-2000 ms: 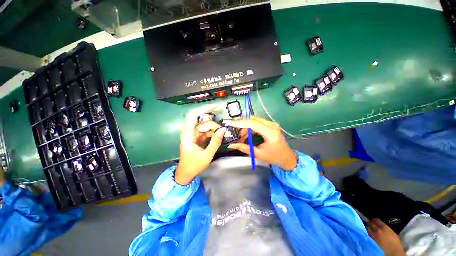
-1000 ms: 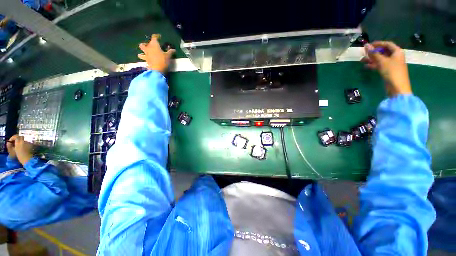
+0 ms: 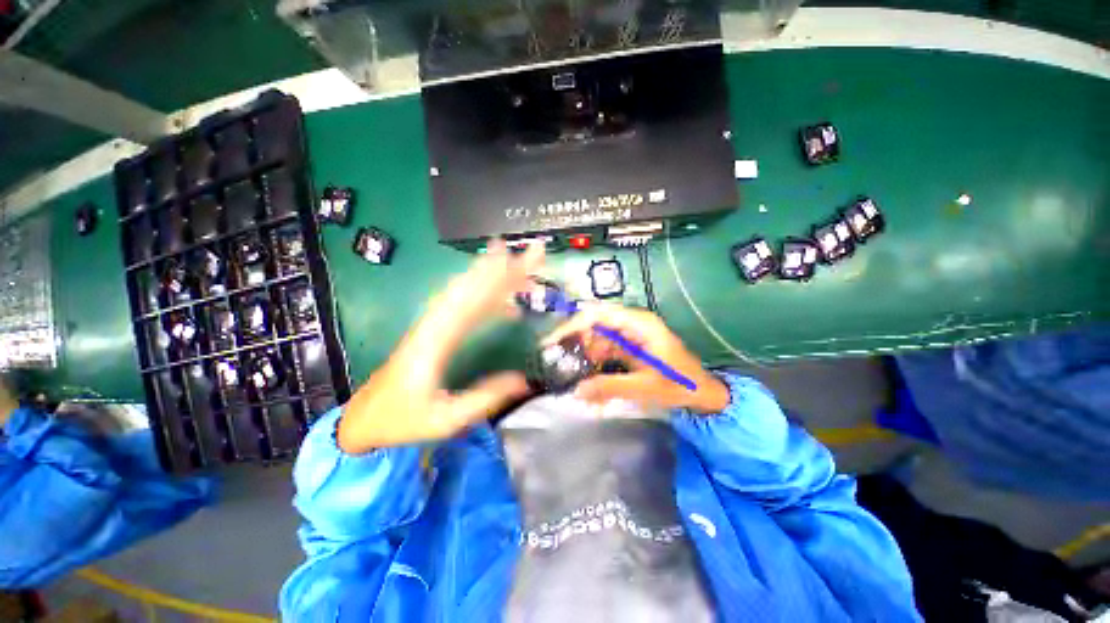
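Note:
My right hand (image 3: 639, 365) holds the slim blue hand tool (image 3: 624, 342), which slants from upper left to lower right across the fingers. A small square electronic unit (image 3: 564, 361) is at the fingertips of my right hand, its shiny face up. My left hand (image 3: 444, 359) is blurred, left of the unit, with fingers and thumb spread apart and no thing seen in it. Another small unit (image 3: 536, 295) shows just beyond, partly hidden by my left fingers. A pale-faced square frame (image 3: 606, 279) lies on the bench in front of the black test box (image 3: 582, 152).
The black blister tray (image 3: 217, 292) with units in some pockets is at left. Two loose units (image 3: 374, 246) lie between tray and box. Several units (image 3: 799, 259) lie right of the box. A clear guard (image 3: 365, 43) is above it. A blue sleeve (image 3: 91, 511) shows at lower left.
Both hands have come back from far reaches at upper left and upper right to the bench front. A unit is now at my right fingertips. The camera view has shifted.

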